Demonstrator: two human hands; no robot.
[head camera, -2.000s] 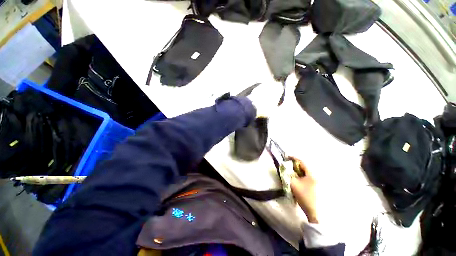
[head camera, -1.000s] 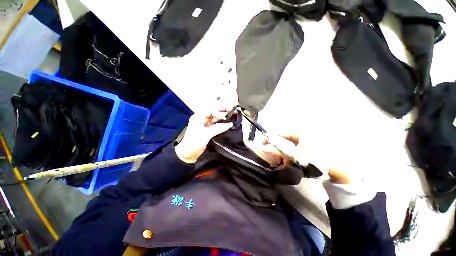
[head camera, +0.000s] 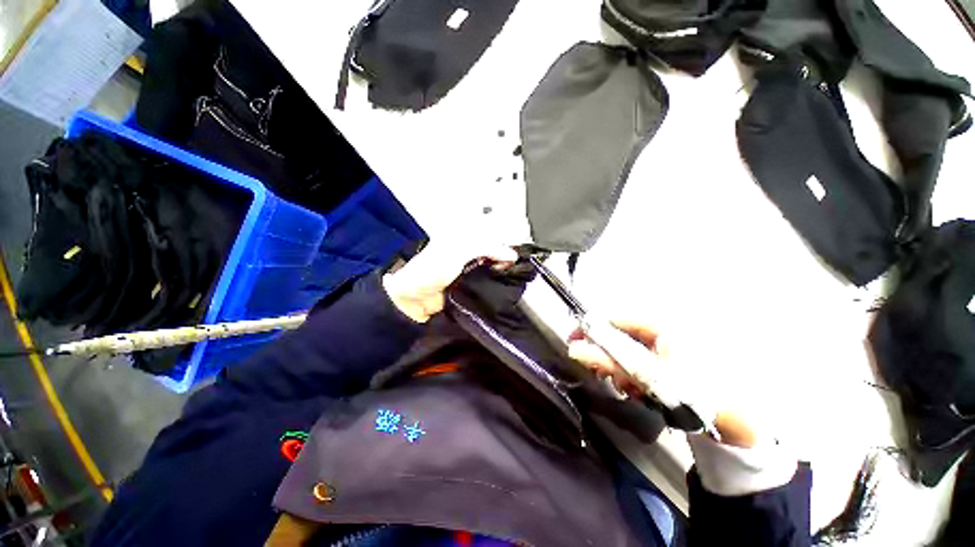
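My left hand (head camera: 433, 284) grips the upper end of a black bag piece (head camera: 511, 340) with a silvery zipper line, held over the table's near edge against the apron. My right hand (head camera: 631, 358) holds a slim cutting tool (head camera: 558, 286) with dark blades. The tool's tip lies at the bag end by my left fingertips; whether it touches the cloth is hard to tell. The lower part of the bag piece merges with the dark apron.
A grey pouch (head camera: 586, 144) lies just beyond my hands on the white table (head camera: 684, 246). A labelled black pouch (head camera: 818, 171) and bulky black bags (head camera: 930, 342) lie to the right. A blue crate (head camera: 237, 280) of black pieces stands left, with a pale rod (head camera: 182, 337) across it.
My left arm has come back from reaching over the table and a bag piece is now in my left hand. The tool has moved to its end. Lately the hands have shifted only slightly.
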